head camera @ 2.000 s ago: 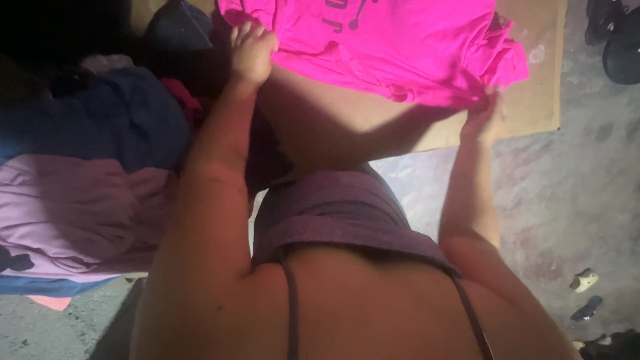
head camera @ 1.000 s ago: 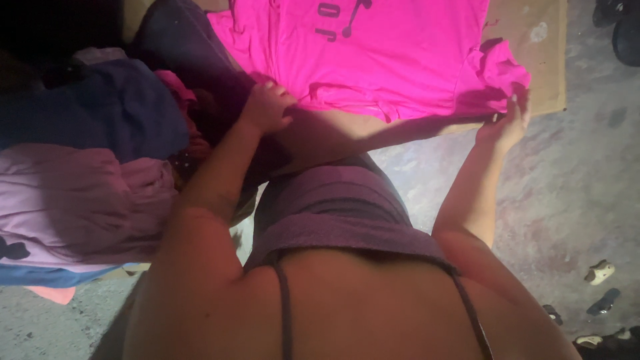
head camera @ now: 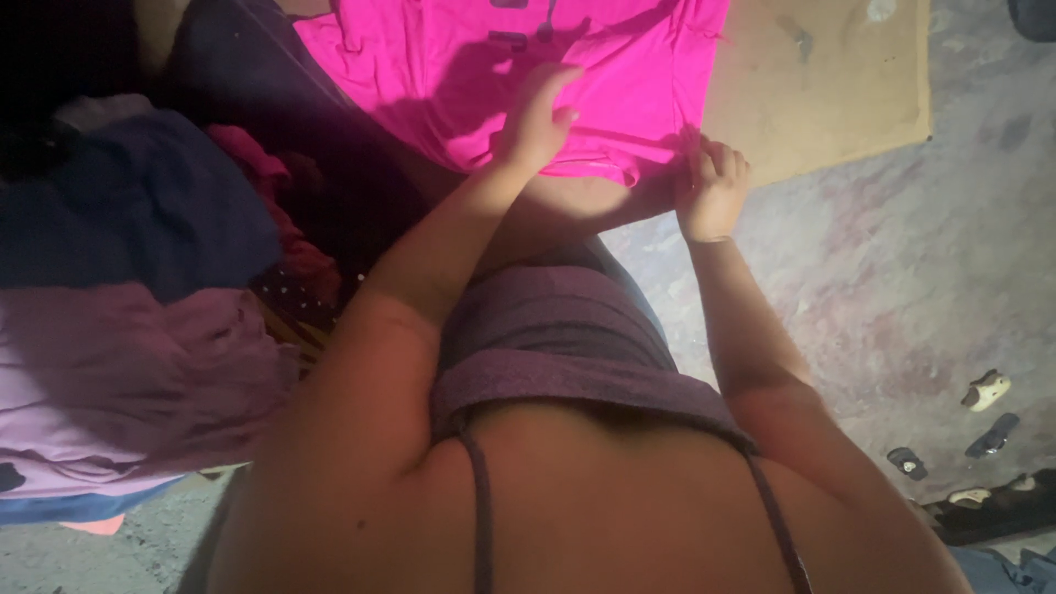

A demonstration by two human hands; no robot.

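Note:
A bright pink T-shirt (head camera: 627,91) with dark print lies on a tan board, its top cut off by the frame edge. Over the lower middle of the shirt is my left hand (head camera: 540,124), fingers apart and holding nothing; its shadow falls on the fabric. My right hand (head camera: 714,181) pinches the shirt's lower right corner at the board's near edge. The right side of the shirt now runs inward, away from the board's right part.
The tan board (head camera: 833,99) extends to the right. Folded clothes, blue (head camera: 132,206) and light purple (head camera: 124,371), are piled at left. Dark fabric (head camera: 272,91) lies beside the shirt. Several shoes (head camera: 986,389) are on the floor at lower right.
My left hand has come off the shirt's lower left edge and moved right, over its middle. My right hand has moved left with the shirt's right side, uncovering more board.

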